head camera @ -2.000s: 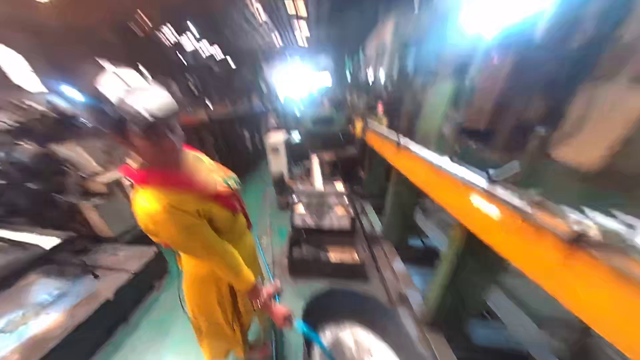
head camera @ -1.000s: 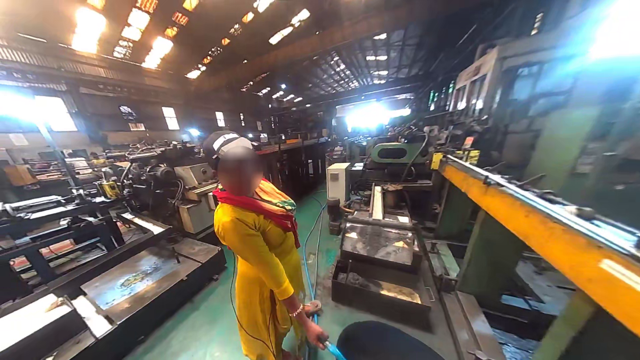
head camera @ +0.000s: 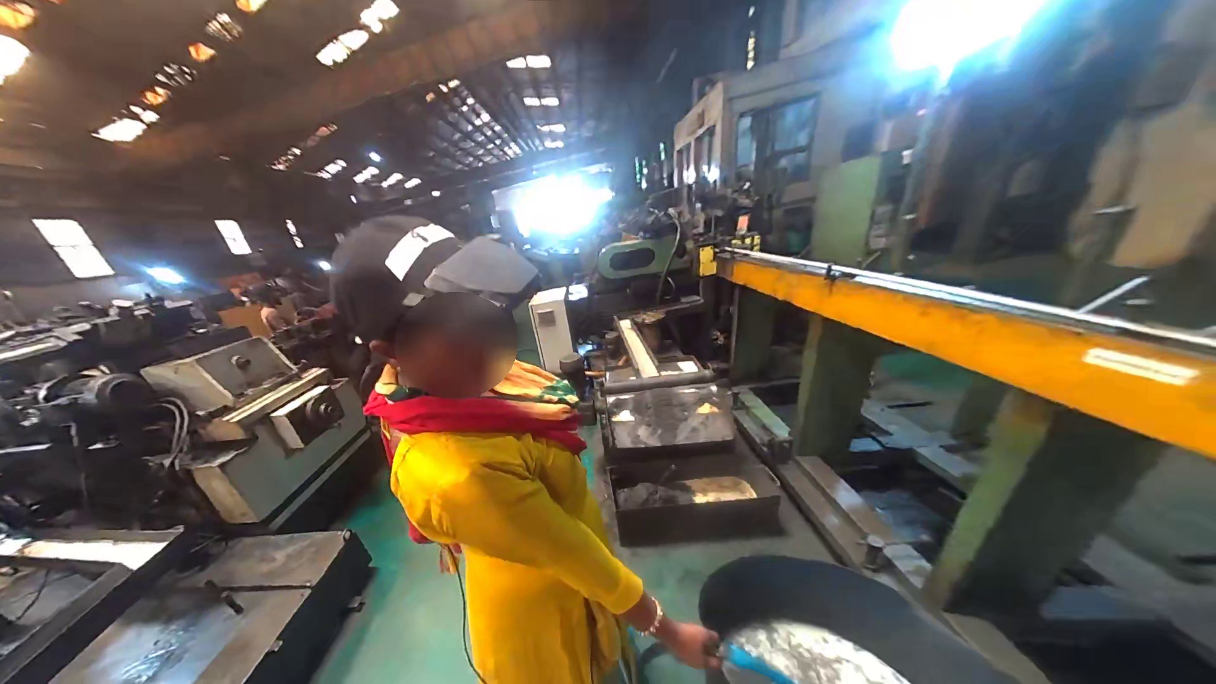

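Observation:
Neither of my hands shows in the head view. In front of me stands a person in yellow clothing (head camera: 513, 532) with a red scarf and a dark cap. That person's hand (head camera: 692, 644) holds a blue handle or rim (head camera: 755, 663) at the edge of a round container with whitish, shiny contents (head camera: 817, 655). A large dark rounded shape (head camera: 807, 594) surrounds or overlaps this container; what it is cannot be told.
Oily metal trays (head camera: 698, 522) lie on the floor ahead. A yellow beam (head camera: 959, 328) on green posts (head camera: 1007, 503) runs along the right. Machines (head camera: 256, 427) and a low metal tray bed (head camera: 209, 608) stand at the left. A pale cabinet (head camera: 551, 331) is farther back.
The view has shifted. The person in yellow appears closer and more central than before, and the whitish contents, out of sight one second ago, show again.

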